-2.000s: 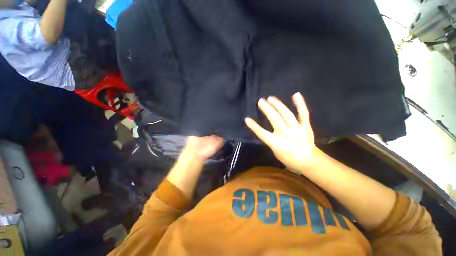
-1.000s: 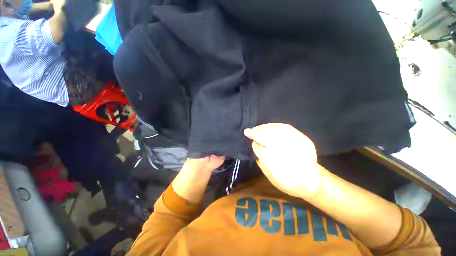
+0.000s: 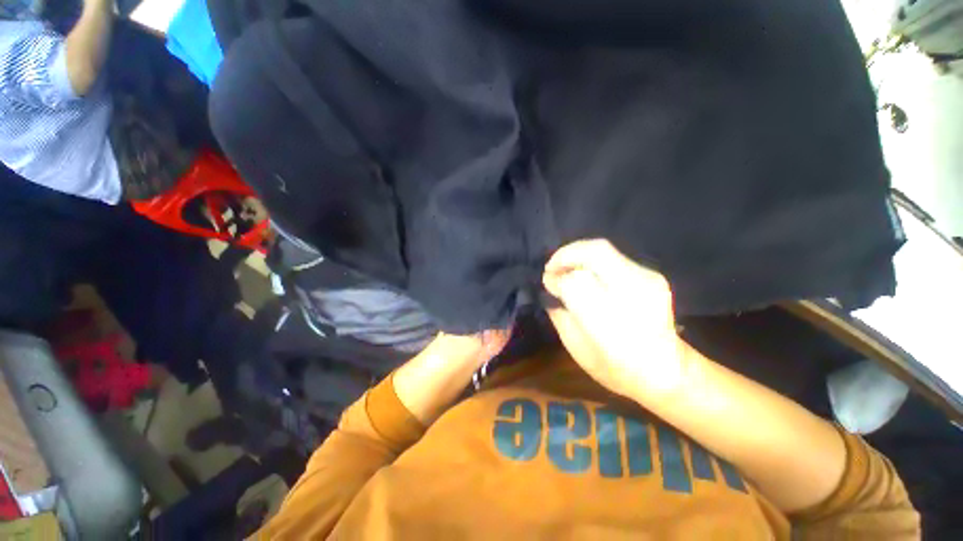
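Observation:
A large dark garment (image 3: 676, 159) is spread in front of me over the table edge and down to my lap, with a raised seam down its middle. My right hand (image 3: 612, 317) pinches the cloth near the lower end of that seam between thumb and fingers. My left hand (image 3: 473, 347) is at the lower edge, its fingers hidden under the cloth, so its hold is only partly visible. Grey shinier cloth (image 3: 359, 312) with thin white cords lies below the garment on the left.
A white machine table (image 3: 935, 254) with a wooden edge is at the right, with part of a machine (image 3: 924, 32) at upper right. A red plastic stool or basket (image 3: 201, 201) stands on the left. A person in a striped shirt (image 3: 53, 116) is at upper left. Blue cloth (image 3: 196, 42) is behind the garment.
My right hand has gone from spread flat on the cloth to pinching it near the seam. My left hand has moved right along the lower edge, and the cloth between the hands has bunched.

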